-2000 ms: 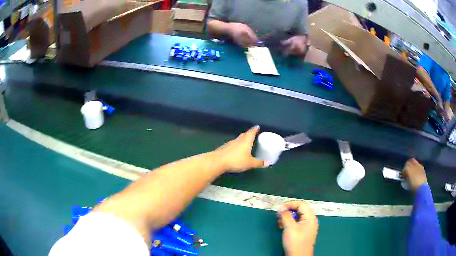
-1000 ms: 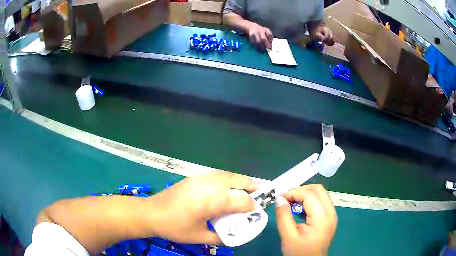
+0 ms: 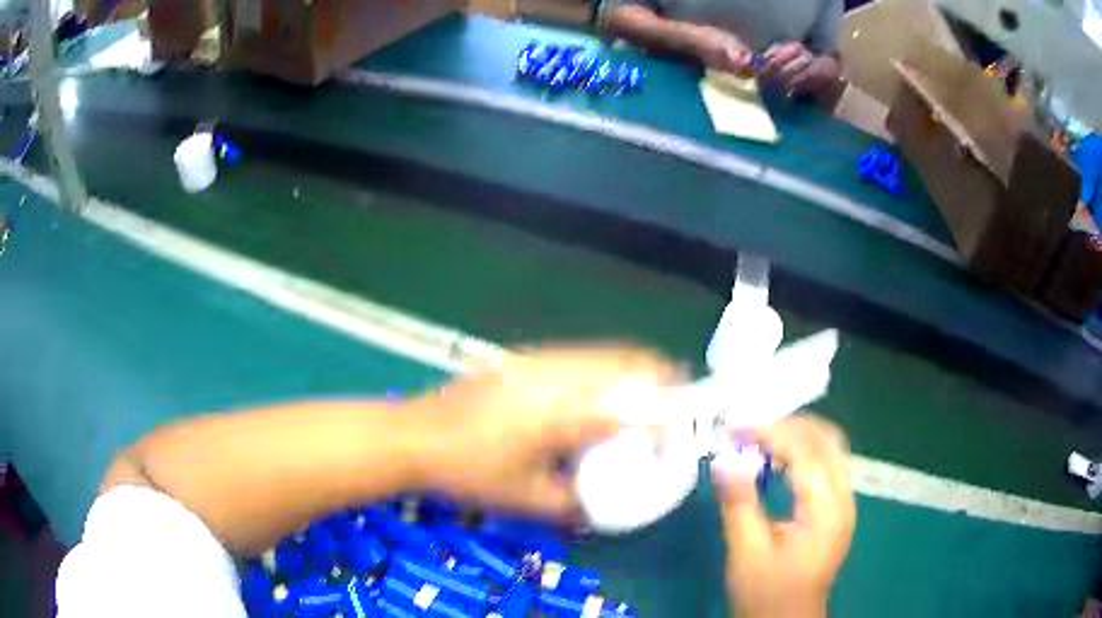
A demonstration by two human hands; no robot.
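Note:
My left hand is blurred and holds a white housing by its round cup, above the near bench. The housing's flat white arm points up to the right. My right hand is at the joint of cup and arm, with a blue battery pack mostly hidden in its fingers. Blur hides whether the battery's leads touch the housing. A heap of blue battery packs lies on the bench below my left forearm.
On the green conveyor stand a white unit just beyond my hands and another at far left with a blue cell. A pale metal rail edges the belt. Across it are a person's hands, a pale card and cartons.
The view has shifted, so the far side sits further right and higher. Both hands are still together at the housing, a little further right in the picture. More of the blue heap shows.

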